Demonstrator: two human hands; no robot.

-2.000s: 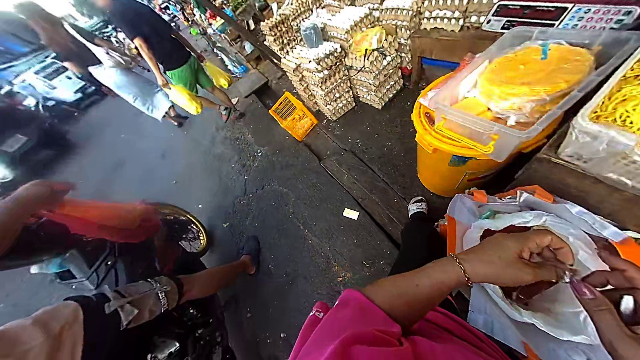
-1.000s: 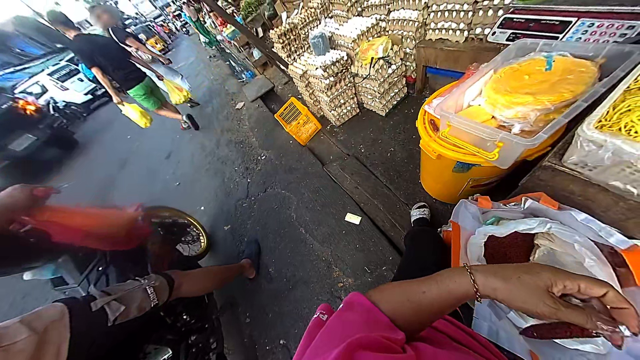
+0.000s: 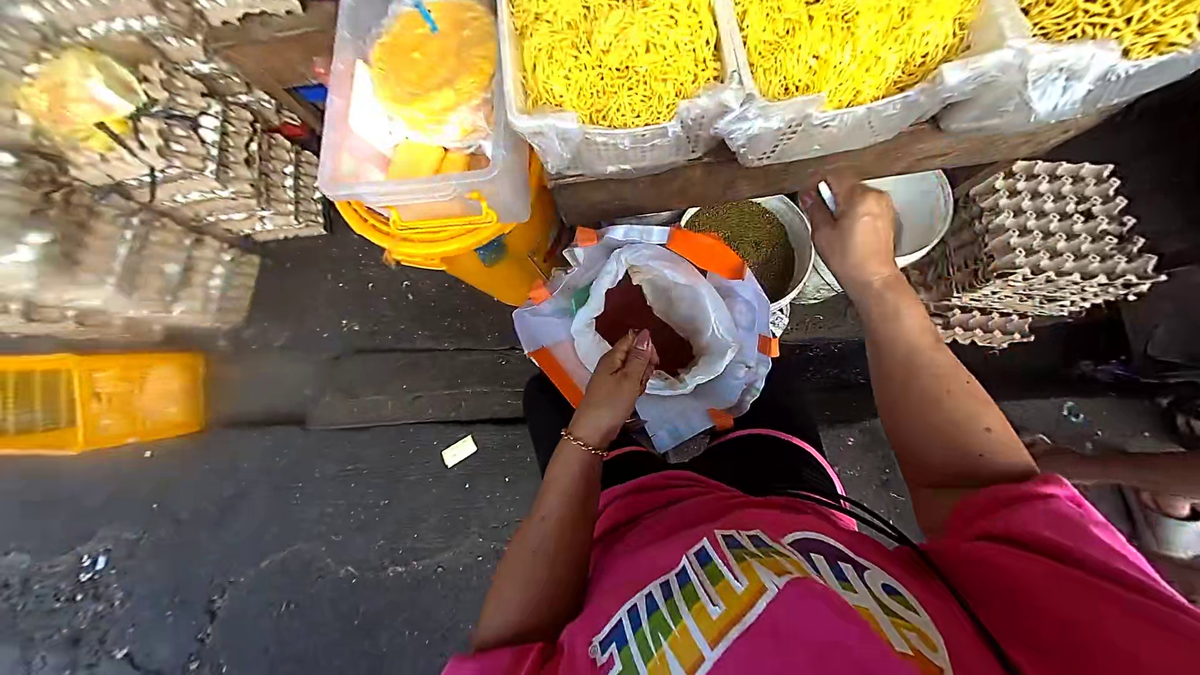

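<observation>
My left hand (image 3: 616,382), with a gold chain bracelet at the wrist, is over the near-left rim of a plastic-lined sack (image 3: 708,328). Its fingers are bent together over the dark red-brown contents (image 3: 630,314); whether something small is between them I cannot tell. Further right, my right hand (image 3: 855,230) is bent around a small white object (image 3: 827,197), part of which shows between thumb and fingers. That hand is above a white bucket (image 3: 923,211), beside a second bucket of green beans or grains (image 3: 750,242).
Crates of yellow noodles (image 3: 614,66) line a wooden shelf (image 3: 647,199). A clear plastic bin (image 3: 422,192) rests on a yellow bucket (image 3: 511,267). Egg trays stand left, empty egg trays (image 3: 1059,234) right. A yellow crate (image 3: 103,401) lies on the ground. Another person's foot (image 3: 1167,506) is at far right.
The view has swung far to the right. The sack's mouth is open in front of me, and my right hand is now at the buckets. The motorcycle and its rider have left the view.
</observation>
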